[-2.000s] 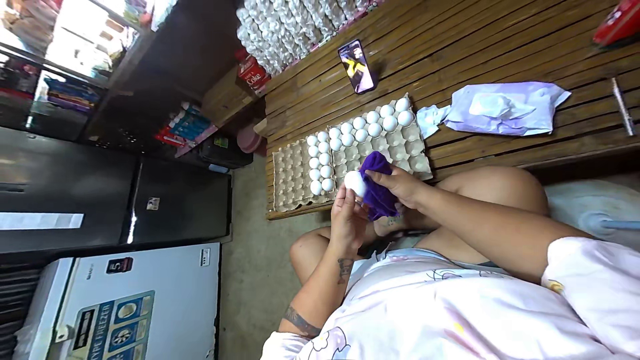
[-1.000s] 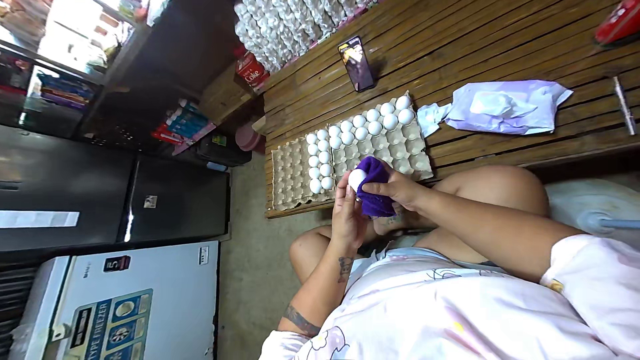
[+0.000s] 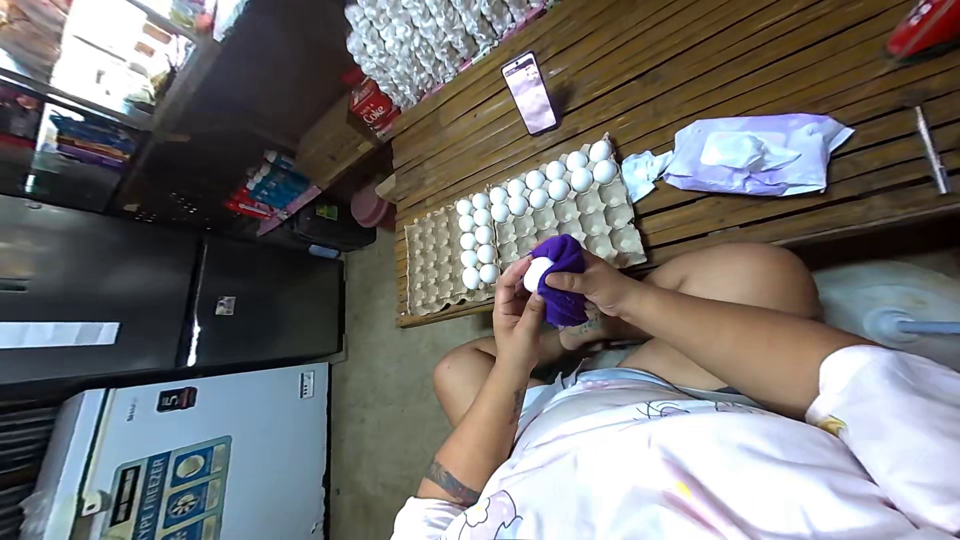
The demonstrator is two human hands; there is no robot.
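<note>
In front of my lap, my left hand (image 3: 517, 300) holds a white egg (image 3: 537, 274) by its fingertips. A purple cloth (image 3: 564, 300) is bunched in my right hand (image 3: 600, 283) and pressed against the egg's right side. Beyond my hands, two grey pulp egg trays lie side by side on the slatted wooden table. The left tray (image 3: 435, 259) has white eggs in the columns at its right side. In the right tray (image 3: 592, 217), white eggs fill the far rows, and bare cups show nearer me.
A smartphone (image 3: 531, 94) lies behind the trays. To the right are a crumpled wipe (image 3: 642, 171), a lilac wipes packet (image 3: 757, 154) and a pen-like stick (image 3: 931, 150). Stacked trays (image 3: 420, 45) stand at the back, a freezer (image 3: 247, 450) at the left.
The cloth has shifted and turned a little around the egg between my hands. The phone's screen shows a different picture. The eggs in the trays look the same.
</note>
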